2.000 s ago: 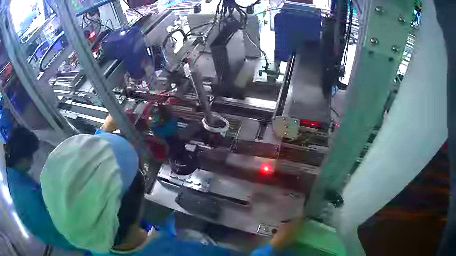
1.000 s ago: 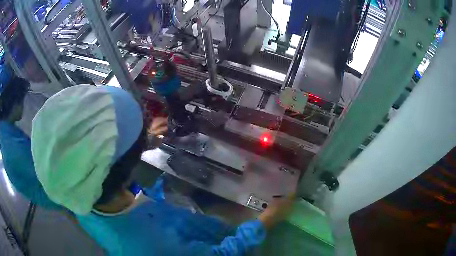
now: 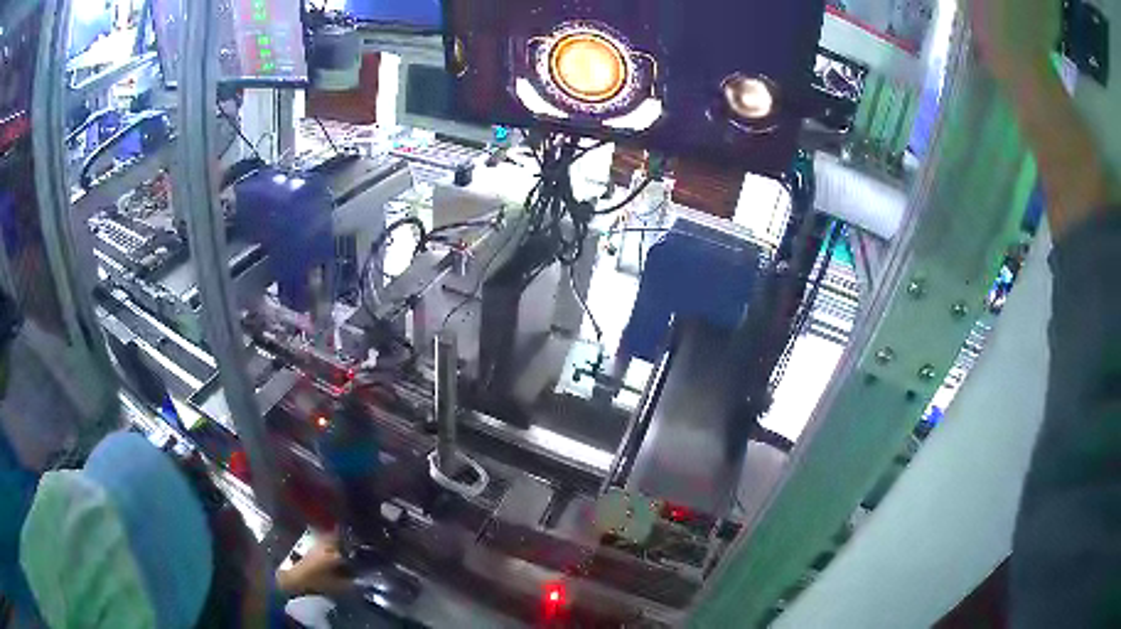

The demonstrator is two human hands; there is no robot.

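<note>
My right hand (image 3: 1030,68) is raised at the top right, blurred and green-tinted, with a bare wrist below it and a dark grey sleeve. It lies over or against the thick pale green upright frame (image 3: 916,332); its fingers are cut off by the top edge, so its grip cannot be told. My left hand is not in view. In front of me is the open machine, with a silver post above a white ring (image 3: 457,474), a pale round-cornered plate (image 3: 625,517) and a glowing red light (image 3: 554,598) low among the rails.
A monitor (image 3: 688,74) shows an orange-white ring at the top. A person in a pale cap (image 3: 117,528) is at the lower left, with a hand (image 3: 317,571) near dark parts. Silver uprights (image 3: 212,234) stand left; a white curved panel (image 3: 983,467) is right.
The view has tilted up, bringing in the monitor and my raised right arm. The capped person now sits lower and further left in the picture; their outstretched arm is out of view.
</note>
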